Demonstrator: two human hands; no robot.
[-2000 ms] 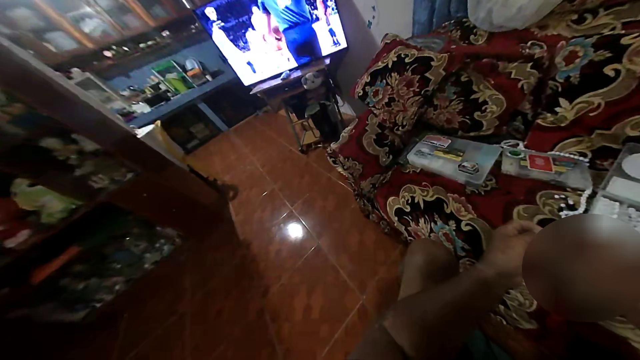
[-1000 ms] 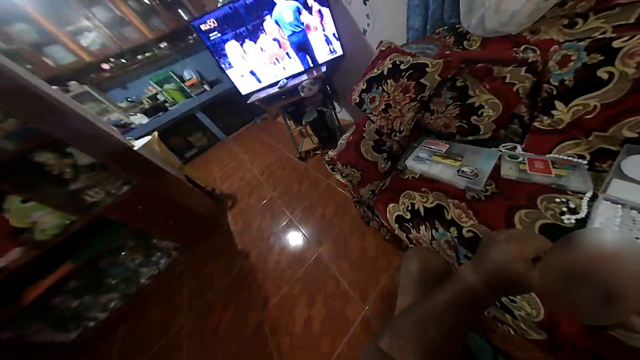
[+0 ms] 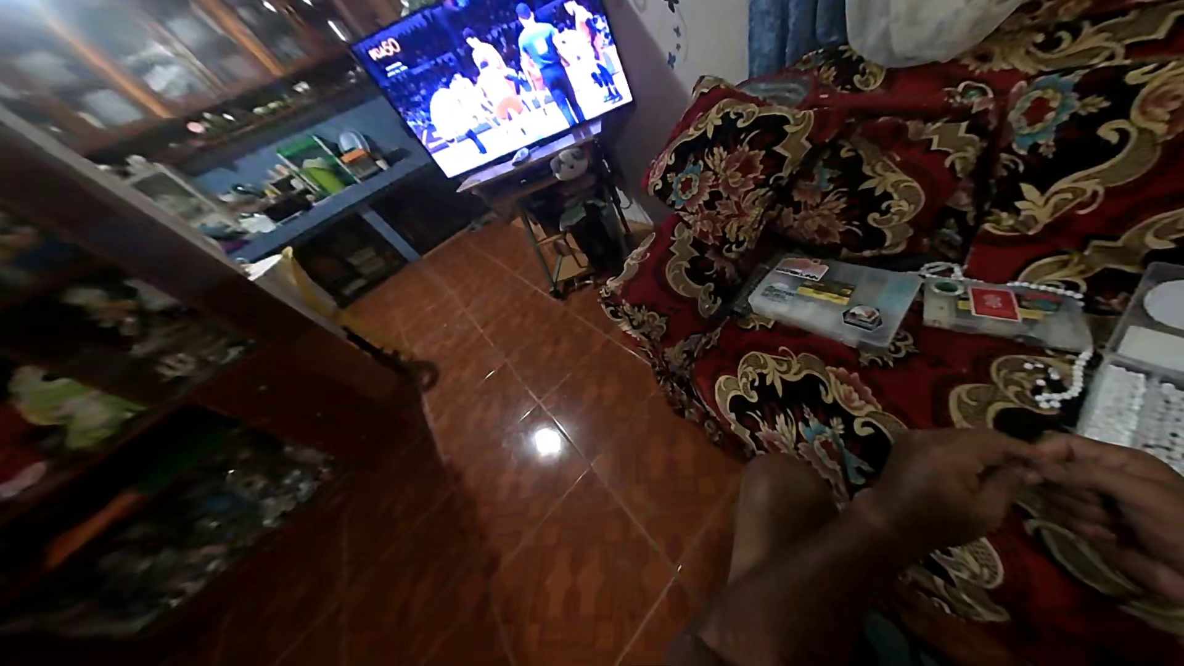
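Note:
My left hand (image 3: 957, 486) and my right hand (image 3: 1115, 504) meet fingertip to fingertip above the flowered sofa cover, at the lower right. Whether a small thing sits between the fingertips cannot be told. Just behind them lies a string of white beads (image 3: 1078, 375), which runs around a clear plastic case (image 3: 1054, 328) with a red card (image 3: 994, 303) on top. Left of it is a larger translucent plastic case (image 3: 832, 301) with stickers. At the right edge an open compartment box (image 3: 1115, 402) holds many white beads.
The patterned sofa (image 3: 786, 370) fills the right side. A lit television (image 3: 499, 79) stands on a small stand (image 3: 555, 264) beyond the tiled floor (image 3: 518, 481). Crowded shelves (image 3: 166, 361) are at the left, and a blue counter (image 3: 342, 199) with kitchenware stands behind.
Both hands stay at the sofa's front edge. The right hand's fingers now show against the left hand's fingertips; a blurred patch covered that area before. The television picture has changed.

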